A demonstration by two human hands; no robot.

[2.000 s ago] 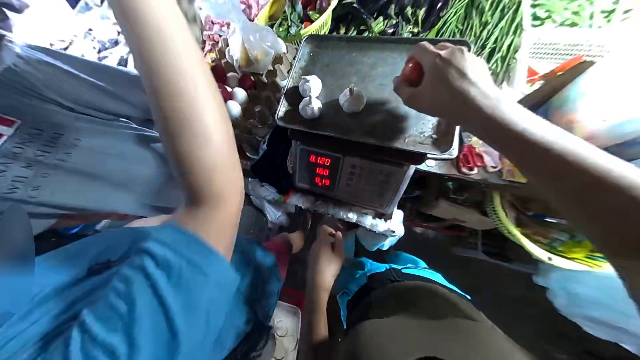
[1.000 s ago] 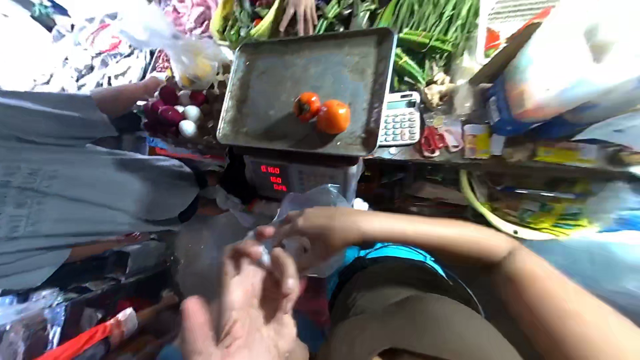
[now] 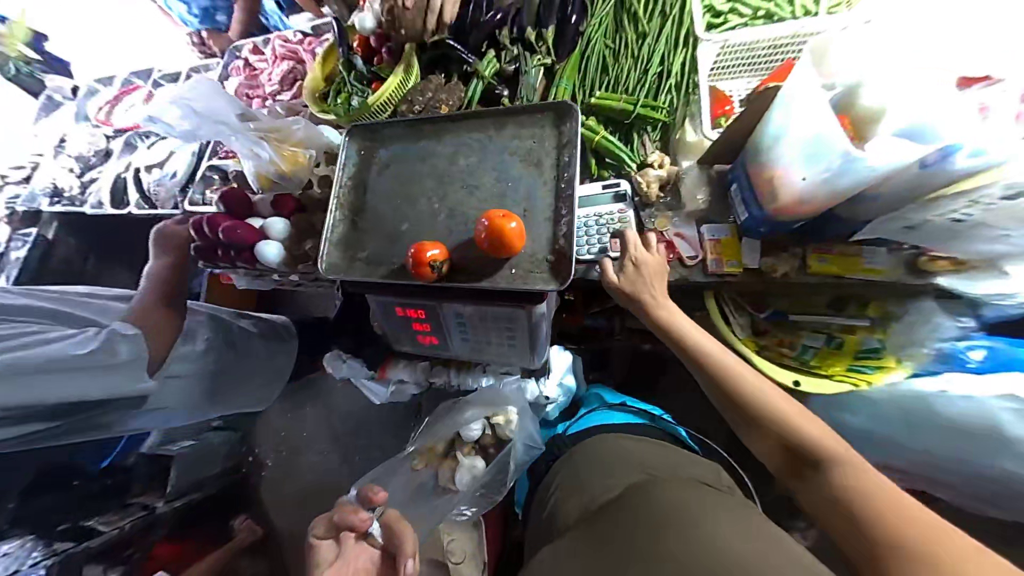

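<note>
My left hand (image 3: 364,528), low in the view, grips the gathered top of a clear plastic bag (image 3: 416,480) that holds garlic bulbs (image 3: 470,470) and brownish pieces, perhaps ginger. My right hand (image 3: 638,268) rests with its fingers on the lower keys of a calculator (image 3: 602,218), its fingers apart. Left of the calculator, a metal tray (image 3: 448,168) lies on a digital scale (image 3: 464,326) with lit red digits. Two tomatoes, a larger one (image 3: 500,233) and a smaller one (image 3: 428,261), sit apart near the tray's front edge.
A person's arm (image 3: 164,296) reaches to red and white eggs (image 3: 270,253) at left. Behind the tray are long beans (image 3: 640,48), eggplants (image 3: 560,20) and a yellow basket (image 3: 396,84). Red scissors (image 3: 680,246) and ginger (image 3: 656,176) lie beside the calculator. A yellow-rimmed basket (image 3: 760,372) stands at right.
The garlic was on the tray two seconds ago; garlic is now in the bag. Two tomatoes now lie on the tray. My right hand has moved from the bag to the calculator.
</note>
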